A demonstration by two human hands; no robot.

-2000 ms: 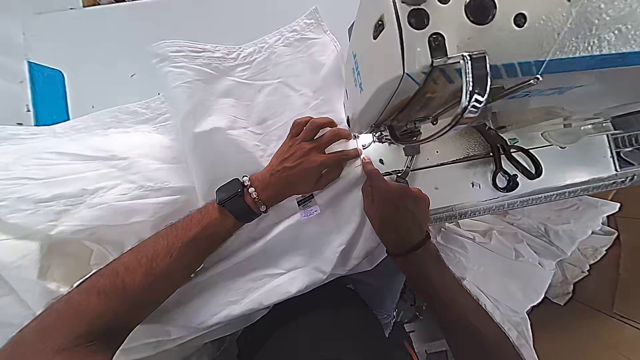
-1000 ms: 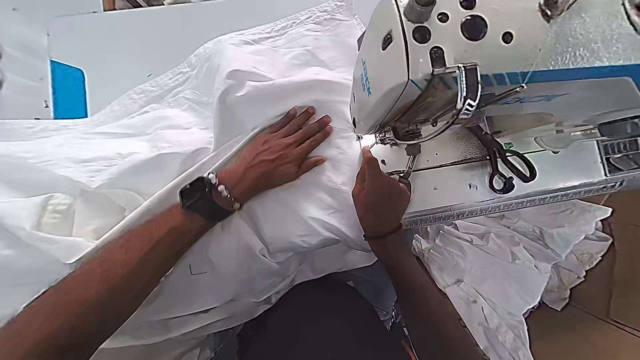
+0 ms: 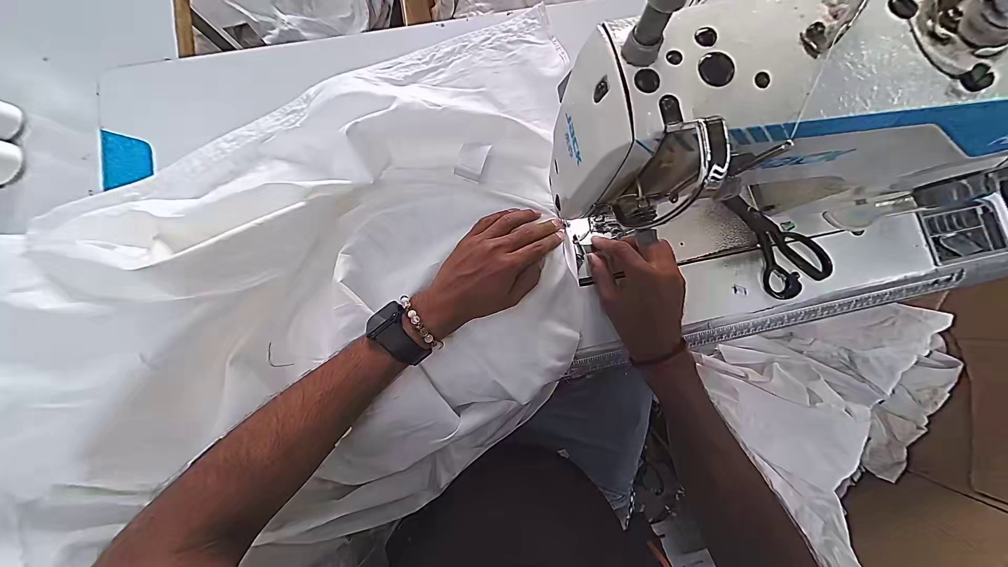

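Observation:
A large white cloth (image 3: 465, 346) lies gathered over the table left of a white and blue Jack sewing machine (image 3: 598, 134). Flat on the cloth, my left hand (image 3: 500, 264) has its fingertips at the edge beside the lit needle area. My right hand (image 3: 642, 291) is at the presser foot, thumb and forefinger close together near the needle plate; whether anything is pinched between them cannot be told. A small white label (image 3: 472, 161) shows on the cloth above my left hand. The needle itself is hard to make out.
Black-handled scissors (image 3: 791, 256) lie on the machine bed to the right. A measuring tape (image 3: 740, 323) runs along the table's front edge. More white cloth (image 3: 819, 378) hangs below it, over brown cardboard (image 3: 929, 504). White cylindrical objects (image 3: 9, 142) stand at the far left.
My left hand has moved from the middle of the cloth to the edge near the needle. My right hand has shifted right, off the cloth edge to the presser foot. The label has come into view.

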